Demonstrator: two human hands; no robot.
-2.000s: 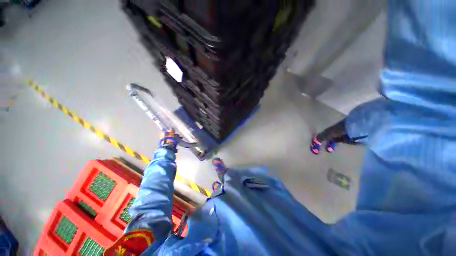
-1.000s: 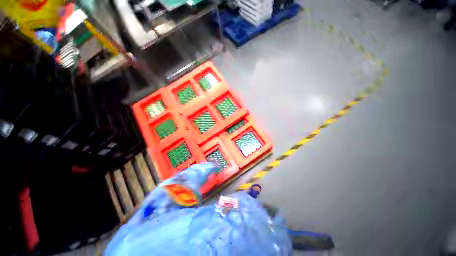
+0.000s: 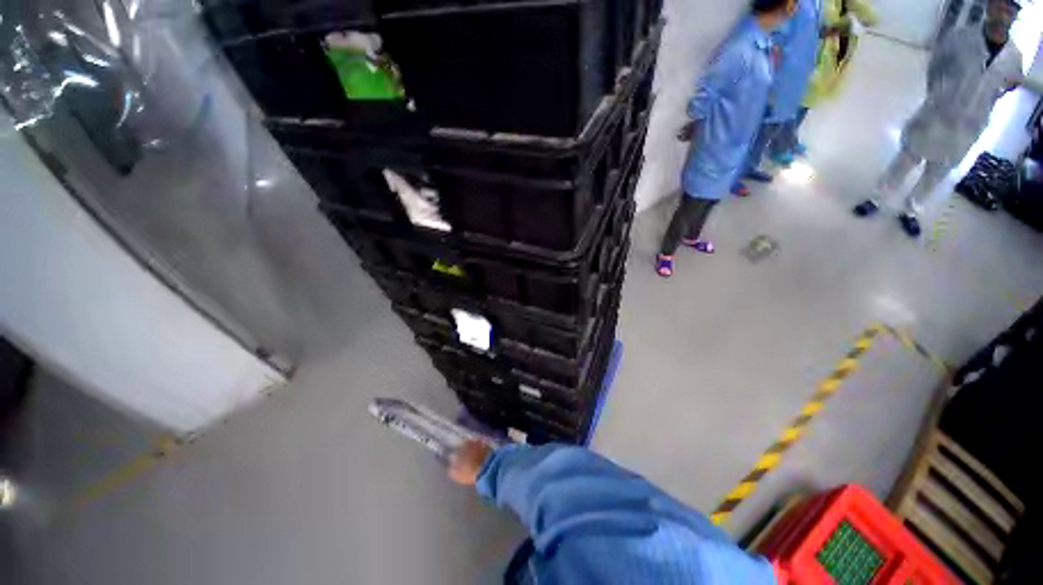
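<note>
A tall stack of black totes with white and green labels fills the middle of the view. It stands on a blue trolley deck, seen at its lower right edge. The silver push handle, partly covered in something clear or pale, juts out at the lower left of the stack. My right hand, in a light blue sleeve from the lower right, is closed on the handle's near end. Its fingers are small and blurred. My left hand is not in view.
Several people in smocks stand at the upper right. A red tray with green boards and a wooden pallet lie at the lower right, near yellow-black tape. A white curved panel and clear plastic sheeting stand left.
The view has swung from the red trays back to the tote stack. The trays now lie at the lower right instead of the left. My right hand has come into view on the handle; my left is out of view.
</note>
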